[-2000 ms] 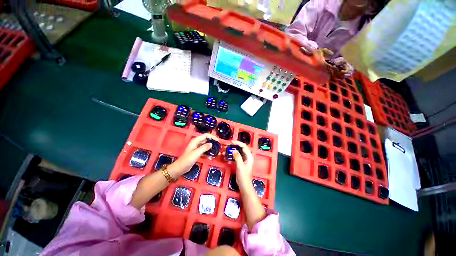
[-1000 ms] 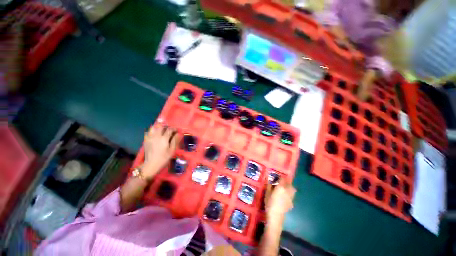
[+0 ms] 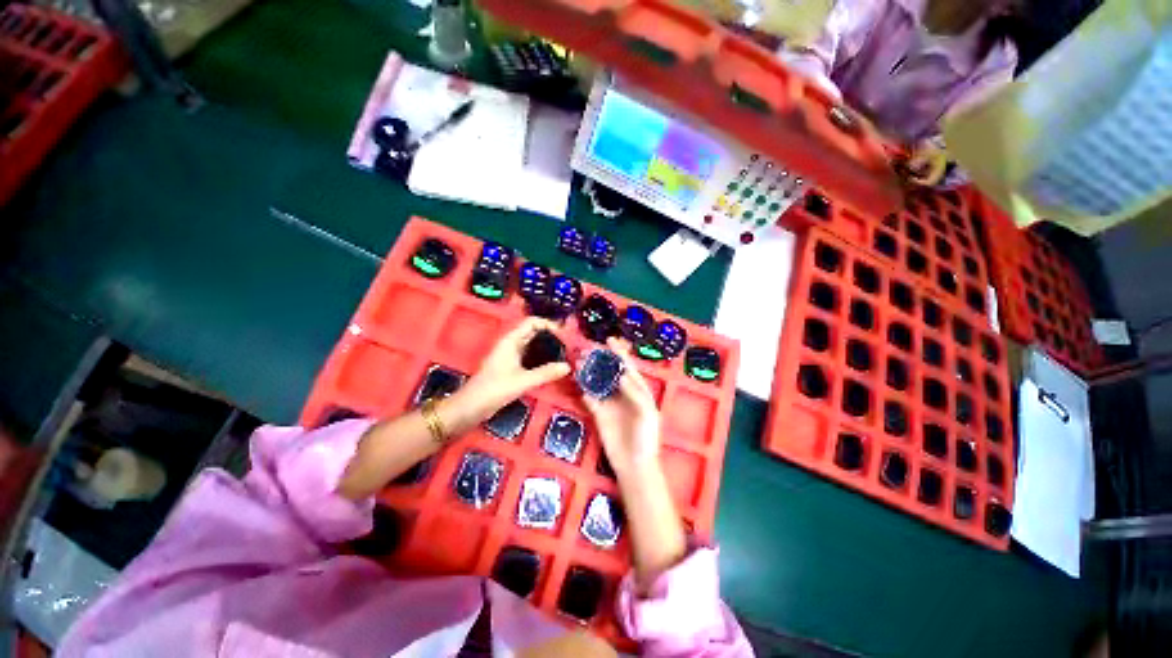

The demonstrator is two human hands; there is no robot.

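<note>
My left hand holds a black smartwatch unit by its edge over the red compartment tray. My right hand holds another smartwatch unit, its grey, shiny face turned up. The two units are close together. Along the tray's far edge are several lit units with blue-purple or green displays. Unlit units, some with silvery glare, sit in the nearer pockets. My forearms hide some pockets.
Two lit units lie on the green bench beyond the tray. A tester, notebook and small white box stand farther back. A full red tray and clipboard are at right. A raised red tray overhangs the tester.
Both hands have come from the tray's sides to its upper middle, each now holding a unit. More lit units stand along the far edge than two seconds ago. The camera view has shifted.
</note>
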